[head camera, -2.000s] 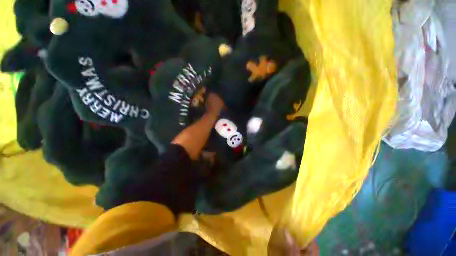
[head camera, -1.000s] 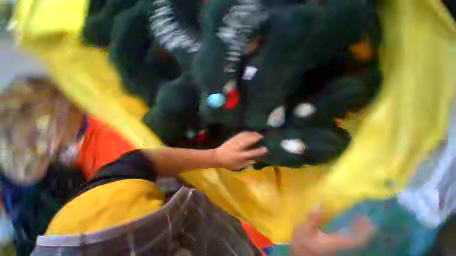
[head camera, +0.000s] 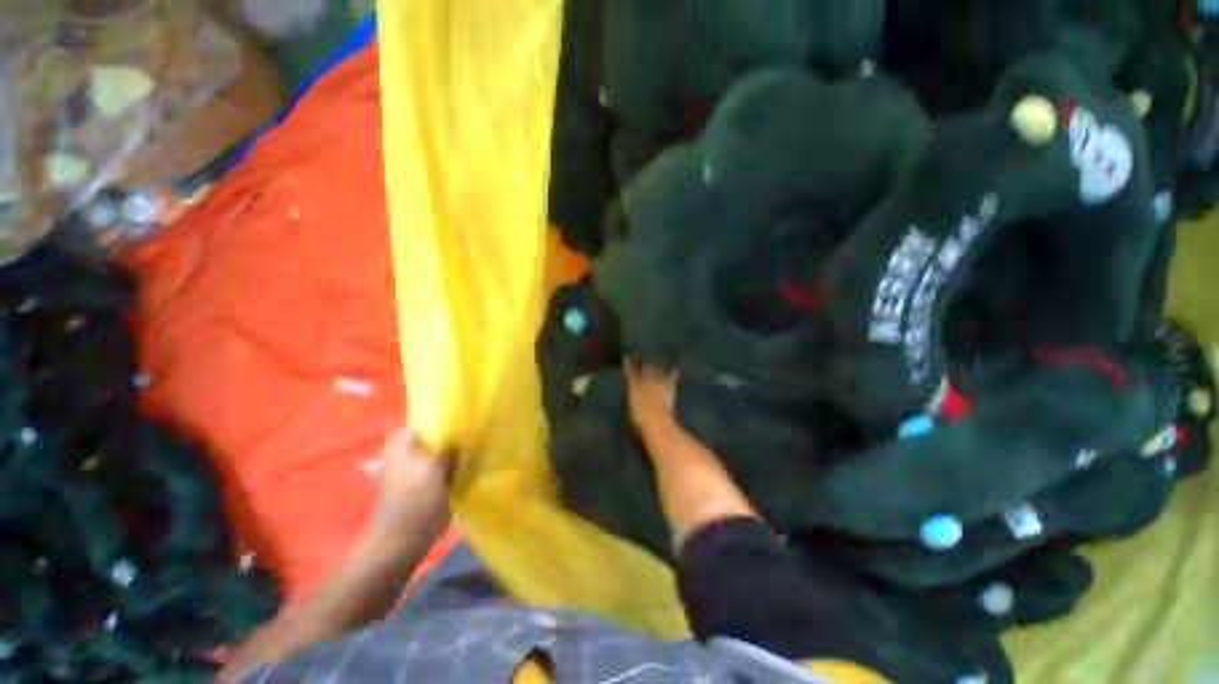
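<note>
Dark green plush wreaths (head camera: 816, 160) lie heaped inside the yellow woven sack (head camera: 468, 174). One wreath at the right shows white MERRY CHRISTMAS lettering (head camera: 902, 287) and a snowman appliqué (head camera: 1100, 160). Small light-blue and cream balls dot others. My left hand (head camera: 417, 481) is closed on the sack's left edge, which hangs as a long fold. My right hand (head camera: 652, 390) reaches in among the wreaths at the heap's left side; its fingertips are hidden, and I cannot tell whether it grips one.
An orange-red ground sheet (head camera: 267, 348) with a blue edge lies to the left of the sack. Dark pieces with small pale dots (head camera: 107, 535) are heaped at the far left. A clear plastic bag (head camera: 120, 94) with tan and cream pieces is at the upper left.
The view has swung, bringing the orange-red sheet and dotted heap into sight at the left. My left hand has moved from the wreaths to the sack edge; my right hand is now among the wreaths.
</note>
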